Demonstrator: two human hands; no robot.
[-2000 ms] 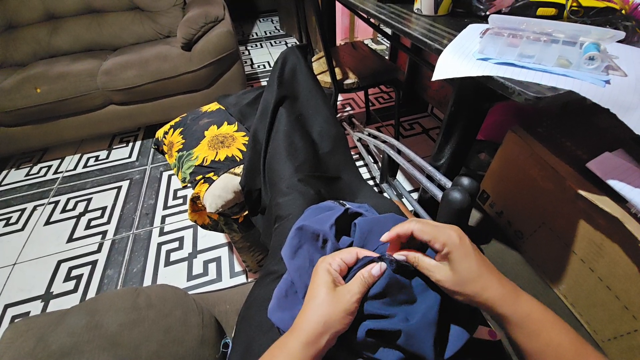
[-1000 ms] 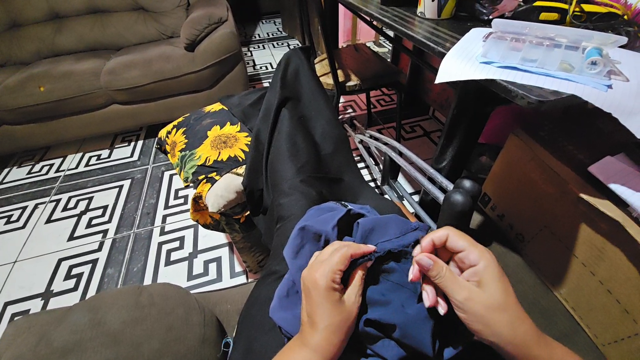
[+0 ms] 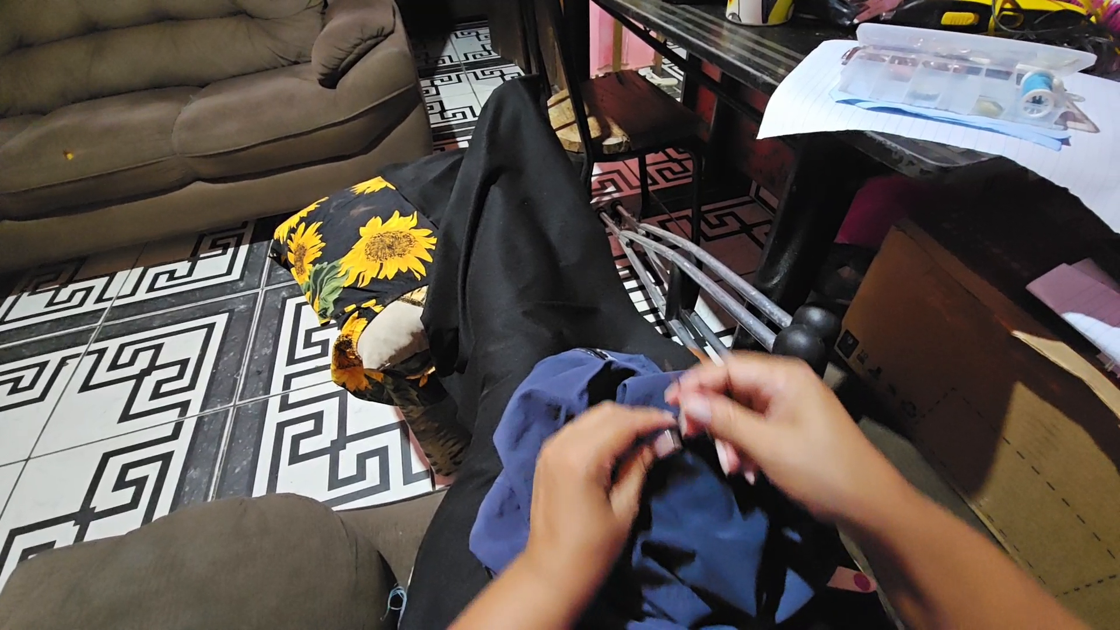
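A navy blue fabric garment [image 3: 700, 534] lies bunched on my lap, over black cloth that covers my legs. My left hand [image 3: 591, 481] pinches a fold of it between thumb and fingers. Close by on the right, my right hand [image 3: 752, 420] has its thumb and index fingertips together just above the fabric, near the left fingertips. Both hands are somewhat blurred. Whether a needle or thread is between the right fingertips cannot be made out.
A clear plastic compartment box [image 3: 954, 83] with a blue thread spool [image 3: 1038, 92] rests on lined paper [image 3: 796, 101] on the dark table [image 3: 814, 39]. A cardboard box [image 3: 971, 437] stands at right, metal crutch-like tubes [image 3: 700, 262] beside my leg. A sunflower-print cushion [image 3: 385, 249] and a brown sofa [image 3: 254, 131] are at left.
My right hand was lower and farther from the left one a second ago; its fingertips are now up beside the left fingertips. The left hand still pinches the navy fabric.
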